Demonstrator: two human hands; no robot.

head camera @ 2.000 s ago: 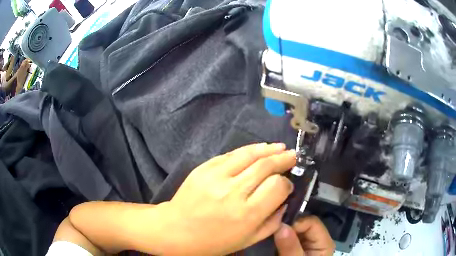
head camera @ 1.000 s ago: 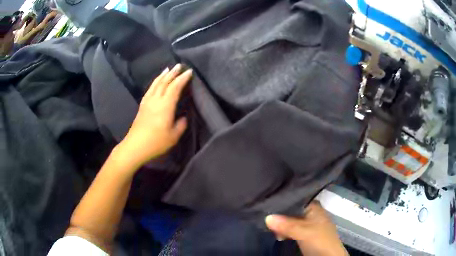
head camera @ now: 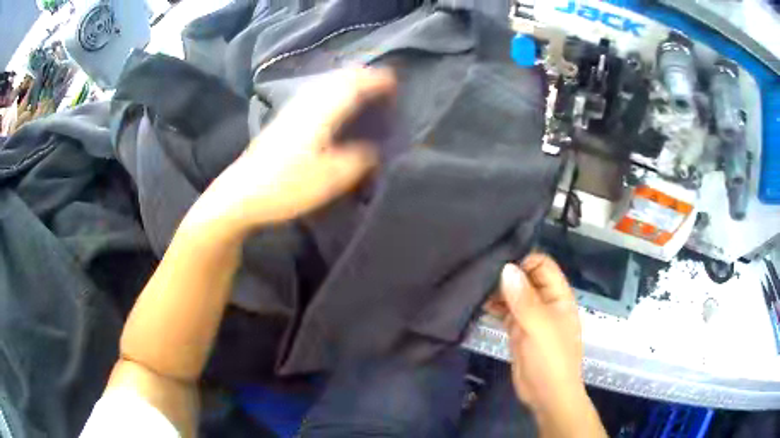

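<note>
A dark grey cloth garment (head camera: 453,205) lies bunched across the table, left of the white overlock machine (head camera: 599,19) with "JACK" lettering. A pale stitched line runs across its upper part. My left hand (head camera: 316,145) is blurred over the middle of the garment, fingers apart; whether it touches the cloth I cannot tell. My right hand (head camera: 543,316) pinches the garment's right edge between thumb and fingers, below the machine's needle area (head camera: 556,120). The cloth edge runs from there up to the needle area.
An orange-and-white label (head camera: 654,214) is on the machine's front cover, above a grey plate (head camera: 611,282). Dark lint lies on the white table (head camera: 684,321) with its ruler-marked edge. More dark cloth (head camera: 68,257) hangs at left. A round-faced white machine part (head camera: 103,34) is upper left.
The hands were together at the presser foot, then parted. Since then my left hand has moved right and up, and my right hand up along the edge. The view has shifted.
</note>
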